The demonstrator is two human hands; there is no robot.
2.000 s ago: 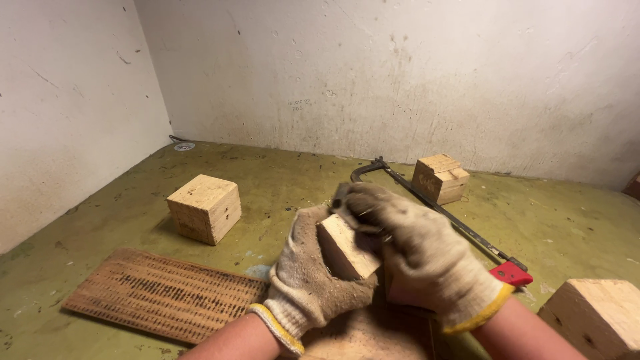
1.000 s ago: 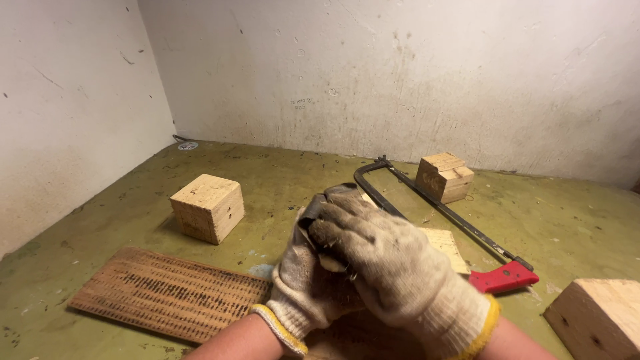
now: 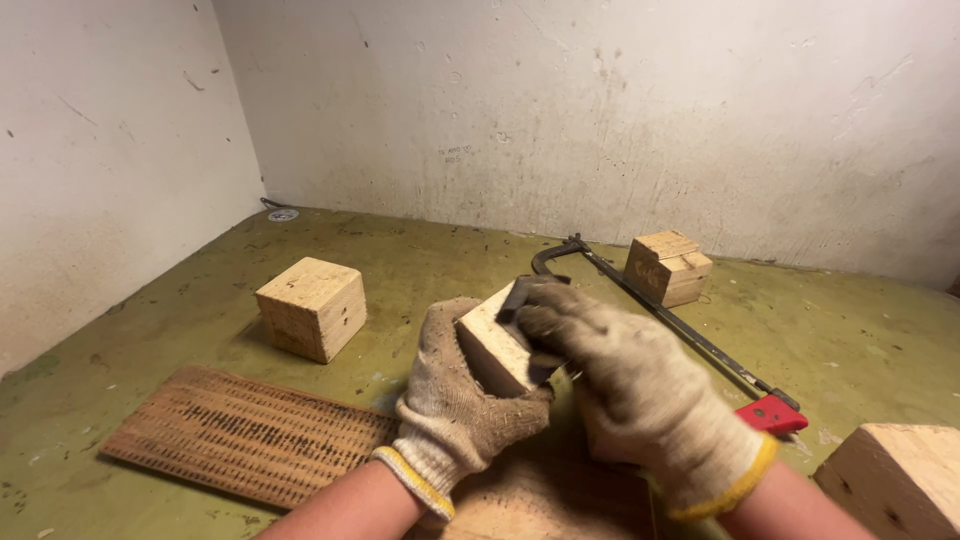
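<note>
My left hand (image 3: 465,397), in a dirty knit work glove with a yellow-edged cuff, grips a pale wooden block (image 3: 495,341) from below and the left. Over the block's right side is my right hand (image 3: 630,375), gloved alike and slightly blurred. Its fingers press a dark, bent piece (image 3: 516,300), perhaps sandpaper, against the block; its exact kind cannot be told. Both hands are above a brown wooden board (image 3: 255,435) with rows of dark marks. Another piece of wood under the right hand is mostly hidden.
A wooden block (image 3: 311,307) stands at the left. At the back right, another block (image 3: 667,268) stands beside a hacksaw (image 3: 675,322) with a red handle. A larger block (image 3: 892,480) is at the lower right. Pale walls border the green surface (image 3: 420,262).
One second ago my right hand covered most of the held block; now it is farther right and the block's pale face shows. The other blocks and the hacksaw have not moved.
</note>
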